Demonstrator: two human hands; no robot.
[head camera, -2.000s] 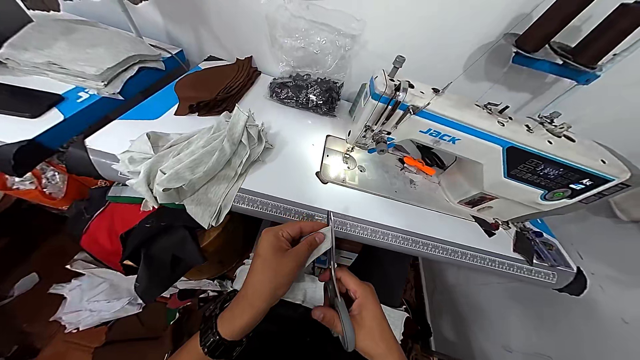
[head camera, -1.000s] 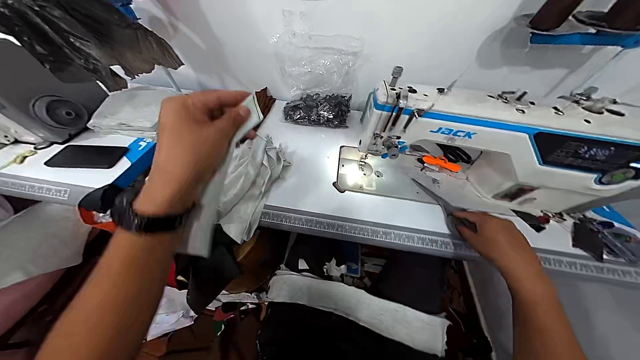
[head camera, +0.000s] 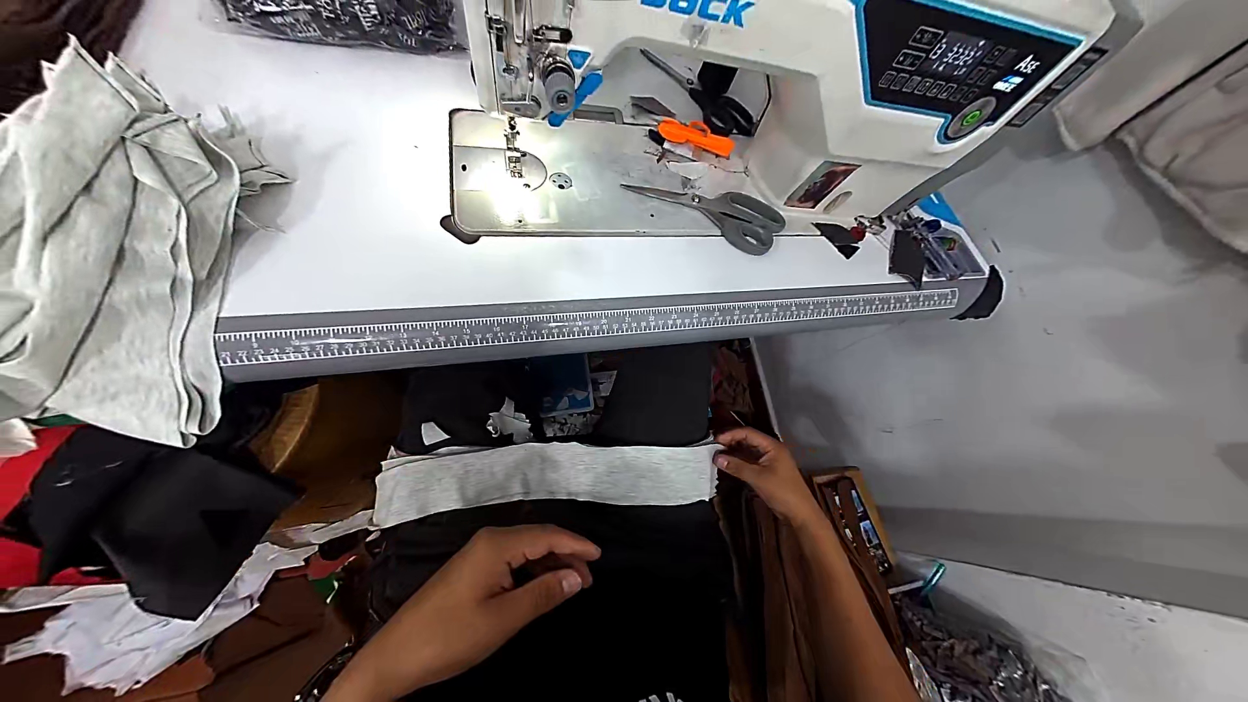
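A light grey fabric strip (head camera: 546, 475) lies across the lap, below the table edge. My right hand (head camera: 765, 473) pinches the strip's right end between thumb and fingers. Just below the strip, my left hand (head camera: 507, 595) is held with its fingers apart and nothing between them. Grey-handled scissors (head camera: 736, 214) rest partly open on the bed of the Jack sewing machine (head camera: 819, 58), blades pointing left. Behind them lie an orange thread snipper (head camera: 695, 137) and black-handled scissors (head camera: 717, 102). At the left, a stack of grey fabric pieces (head camera: 107, 253) hangs over the table edge.
A measuring tape (head camera: 585, 325) runs along the table's front edge. Near the right corner sits a small plastic tray (head camera: 946, 252). A clear bag of dark labels (head camera: 341, 19) lies behind. Fabric scraps (head camera: 166, 517) are heaped at lower left, and a wall stands at right.
My right hand has let go of the scissors, now on the machine bed, and moved down to the strip. My left hand has come down from the fabric stack to the lap. The view has shifted closer.
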